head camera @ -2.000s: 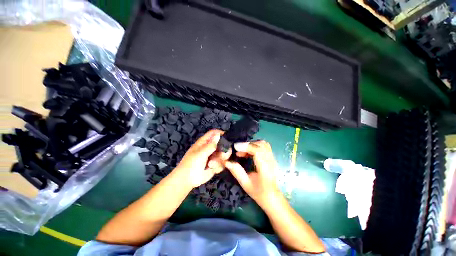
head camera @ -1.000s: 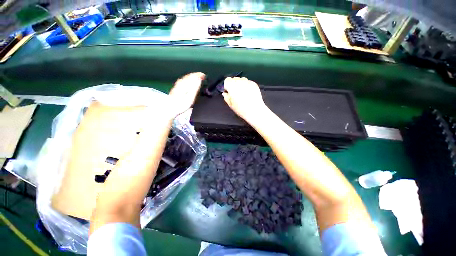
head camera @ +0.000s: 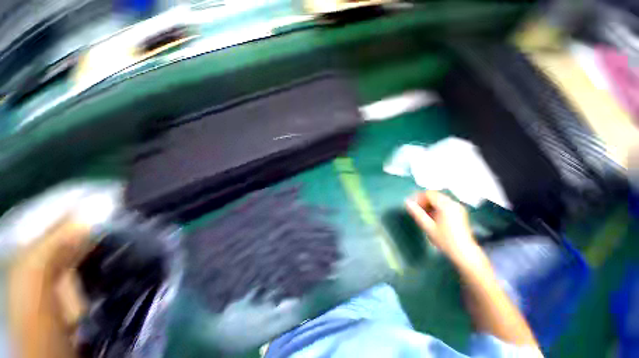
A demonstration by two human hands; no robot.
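The picture is blurred by motion. My left hand is at the far left, at the open clear bag with the black plastic housings; I cannot tell whether it holds one. My right hand is at the right, just below the white cloth, with thumb and fingertips close together; whether anything is between them cannot be told. A heap of dark foam pads lies mid-bench. The long black parts tray is beyond the heap. A whitish shape, perhaps the bottle, is left of the cloth.
A tall black stack stands at the right, beyond the cloth. A blue basket with clear film is at the lower right. Yellow tape runs along the green bench. Another bench with blurred dark parts is at the top.
The view has swung right. My hands have left the tray's left end: my left hand is now at the bag, my right near the cloth. The dark part seen at the tray is no longer between my hands.
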